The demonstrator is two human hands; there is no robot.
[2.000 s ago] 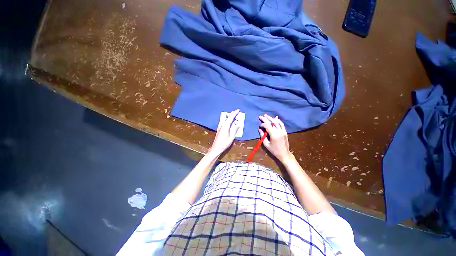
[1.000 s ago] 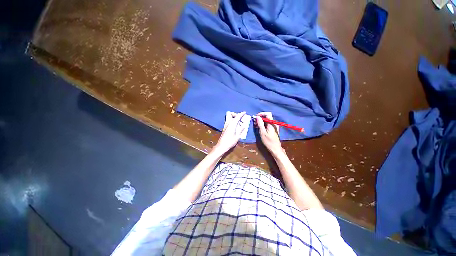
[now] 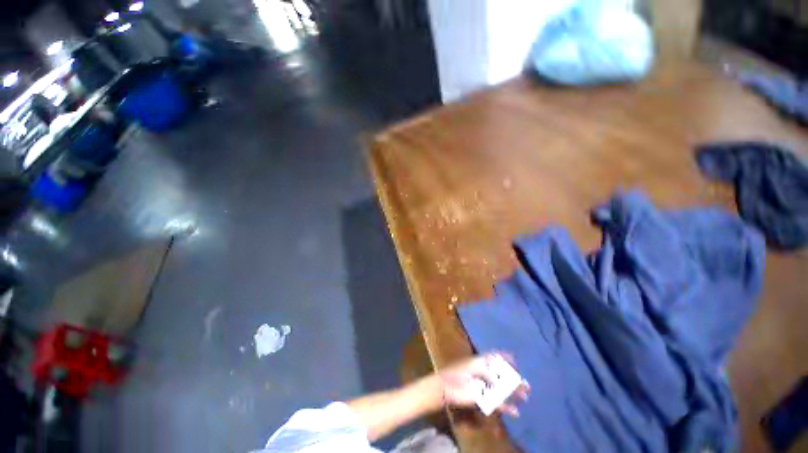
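The blue garment piece (image 3: 620,327) lies bunched on the brown wooden table (image 3: 461,168), its flat corner near the table edge. My left hand (image 3: 474,382) is at that corner, blurred, with the small white card template (image 3: 499,387) in its fingers, over the cloth. Whether the card touches the cloth cannot be told. My right hand and the red pencil are out of the picture.
A light blue plastic bag (image 3: 594,44) stands at the table's far edge. A dark cloth bundle (image 3: 766,190) lies at the right. A dark object, perhaps the phone (image 3: 788,416), is at the lower right. A red stool (image 3: 78,358) and blue crates (image 3: 155,99) stand on the grey floor.
The view has swung left, showing floor, stool, crates and bag. My right hand and the pencil have left the picture. My left hand still has the white card.
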